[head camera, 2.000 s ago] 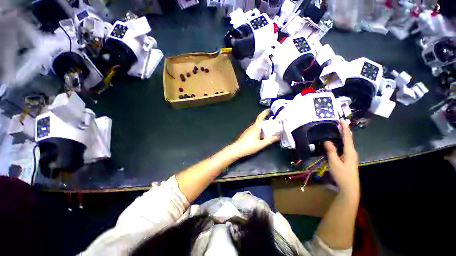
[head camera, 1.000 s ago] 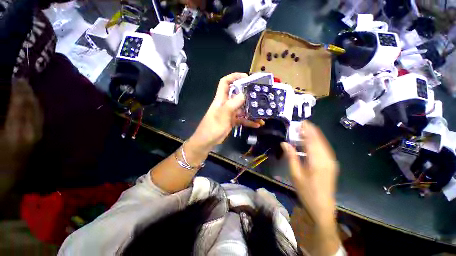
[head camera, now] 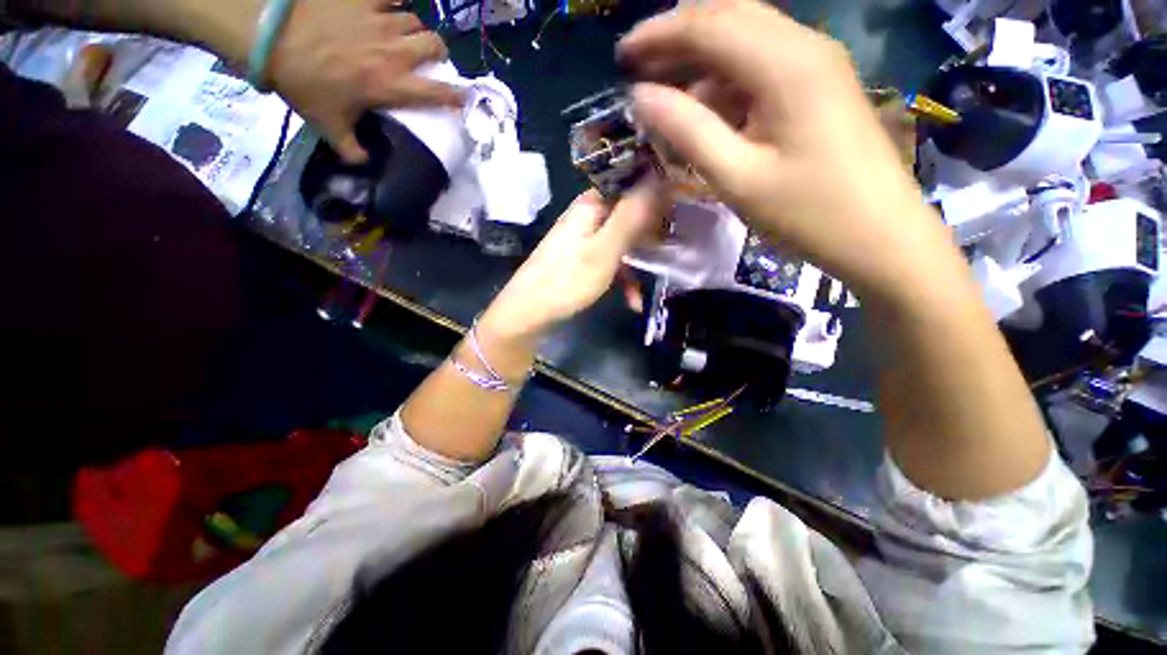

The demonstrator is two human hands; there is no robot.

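Observation:
A camera with a white housing [head camera: 698,243] and a glossy black dome [head camera: 730,339] is in front of me, thin coloured tail wires hanging from the dome. My left hand [head camera: 563,269] grips the housing's left side, some fingers hidden behind it. A small open module [head camera: 604,143], wires and circuitry showing, is above my left thumb. My right hand [head camera: 781,141] is over it, thumb tip at the module's edge and index finger raised. Blur hides whether the right fingers hold it. An LED panel [head camera: 768,266] shows partly below my right wrist.
At upper left, another person's hand [head camera: 358,64] rests on a second camera [head camera: 384,166]. More part-built cameras [head camera: 1011,115] stand at right. A yellow-handled tool [head camera: 932,109] lies behind my right hand. A thin pale stick [head camera: 829,401] lies on the dark mat. A red stool [head camera: 141,512] is below left.
The lens face that was towards me is turned away; the module's wired back now shows. My right hand has moved up and over it. Another person's hand has reached onto the left camera.

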